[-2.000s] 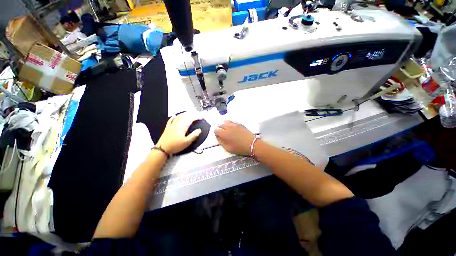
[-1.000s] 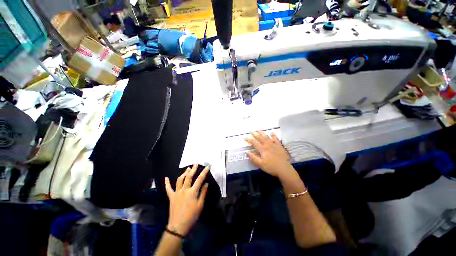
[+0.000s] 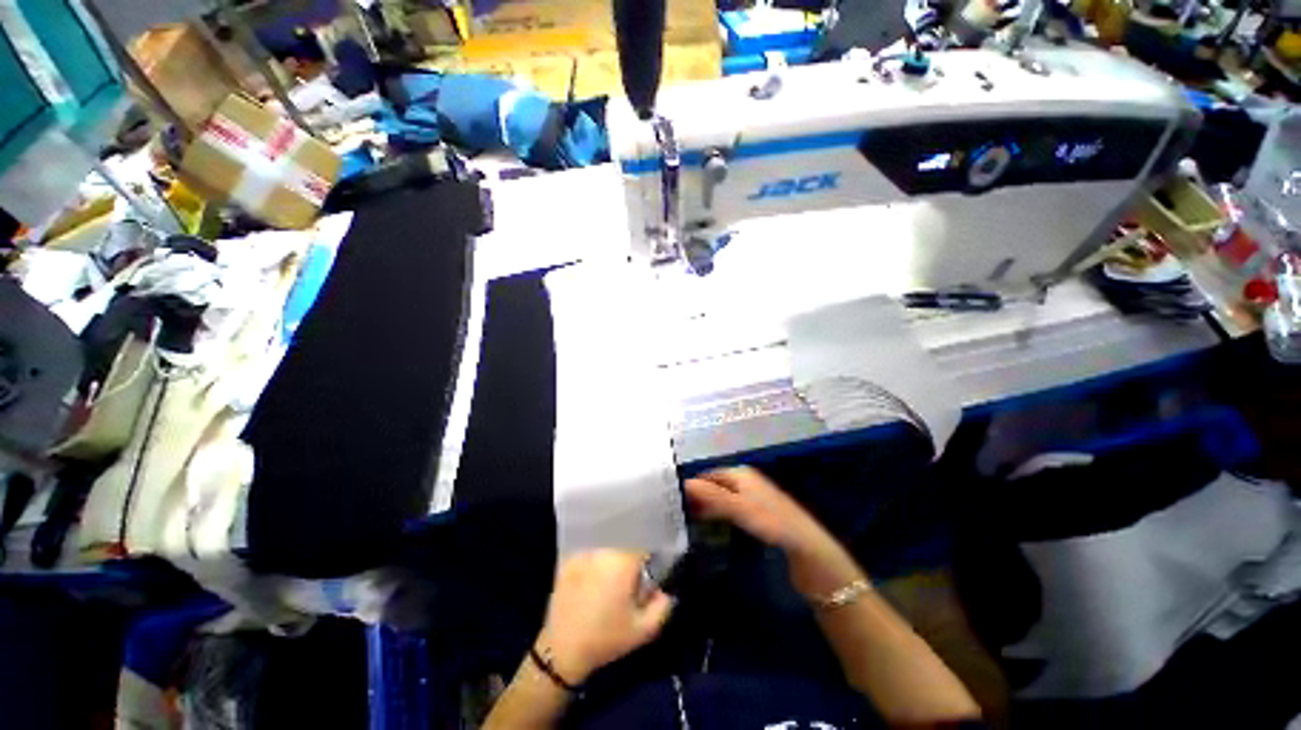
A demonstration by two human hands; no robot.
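A pale grey-white light cut piece lies lengthwise over a black cut panel, left of the needle, its near end hanging past the table's front edge. My left hand is closed on that near end. My right hand is at the piece's lower right edge, fingers bent; whether it grips the piece cannot be told. The presser foot and needle of the white JACK sewing machine have no fabric visibly under them.
A pile of black panels lies at left. A stack of small light pieces lies right of the needle. Dark thread snips lie under the machine arm. A cardboard box stands back left. Light pieces lie below the table at right.
The black panel and light piece have moved from the needle area to the left and towards me. My left hand, earlier spread on the black panel, now holds the light piece; my right hand has left the table top.
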